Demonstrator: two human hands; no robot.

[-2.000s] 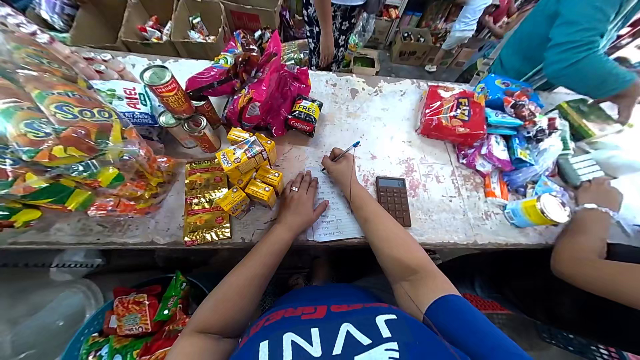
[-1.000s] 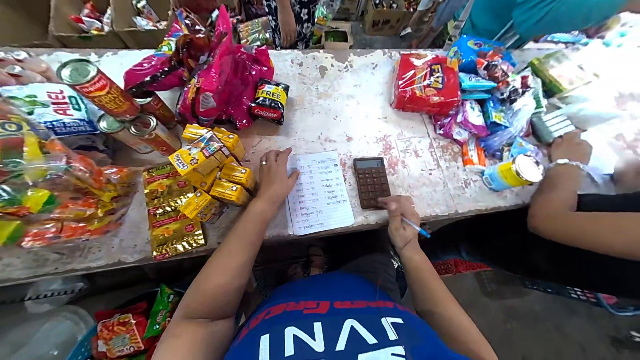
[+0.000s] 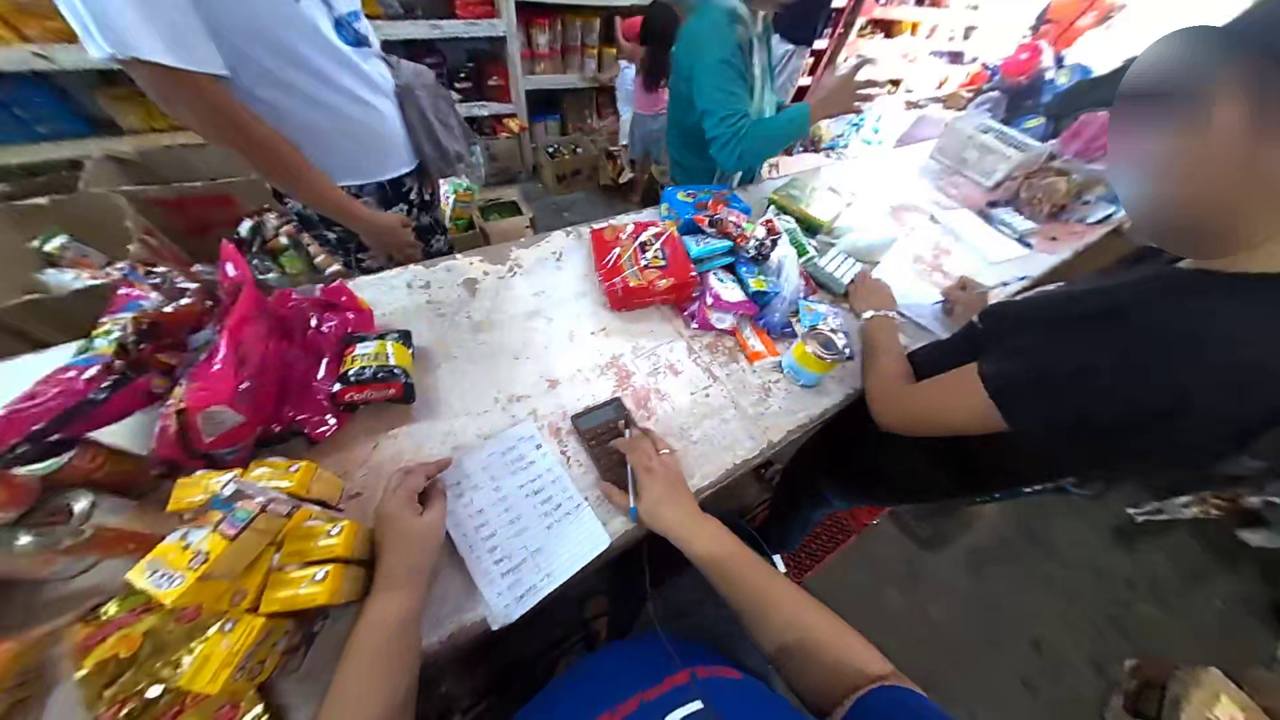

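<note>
My left hand rests on the counter at the left edge of a sheet of lined paper covered in handwriting, holding nothing. Over the lower part of a brown calculator lies my right hand, with a blue-and-white pen held between its fingers. Small yellow boxes are piled just left of my left hand, beside gold foil packets. Behind them are pink plastic packs and a black Colgate pack.
A red pack, assorted packets and a can lie across the worn white counter. At the right, a person in black leans on it, writing. People in white and teal stand beyond, near cardboard boxes and shelves.
The view has swung up and to the right. My right hand, writing on the paper two seconds ago, moved to the calculator's lower edge and is now over its keys, pen still held.
</note>
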